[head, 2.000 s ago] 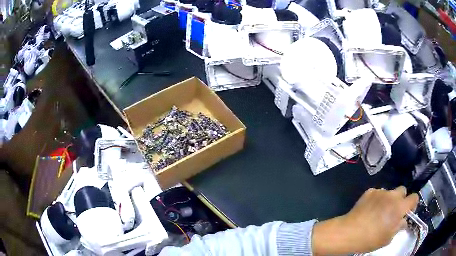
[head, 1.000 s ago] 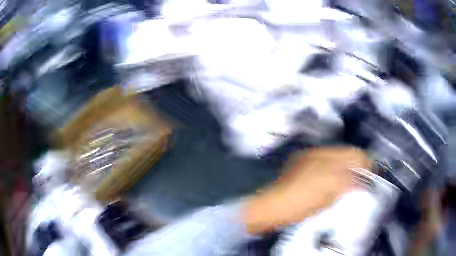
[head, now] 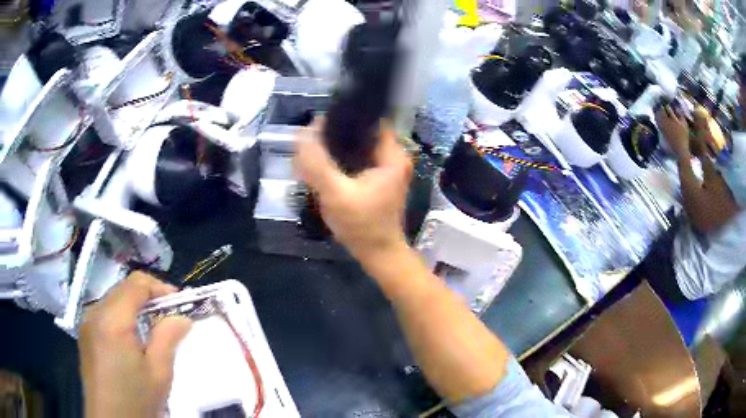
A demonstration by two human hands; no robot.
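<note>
My left hand (head: 131, 347) is at the lower left, its thumb and fingers gripping the top end of a white mounting bracket (head: 204, 359). A red wire runs along the inside of the bracket. A small metal piece shows at its top end, partly hidden by the fingers. My right hand (head: 360, 188) is at the upper centre, closed around the black electric screwdriver (head: 366, 90), which is upright and blurred. The screwdriver's tip is blurred and not clear. It is apart from the bracket.
White camera units (head: 176, 167) crowd the left and back. Another unit's bracket (head: 478, 253) lies right of my right hand. Printed sheets (head: 572, 220) lie at right, with a large carton (head: 638, 351) below. Another person's hands (head: 691, 135) show at far right.
The view has swung right, and the parts box is out of view. My right hand now shows, holding the screwdriver. My left hand now grips the bracket at the lower left.
</note>
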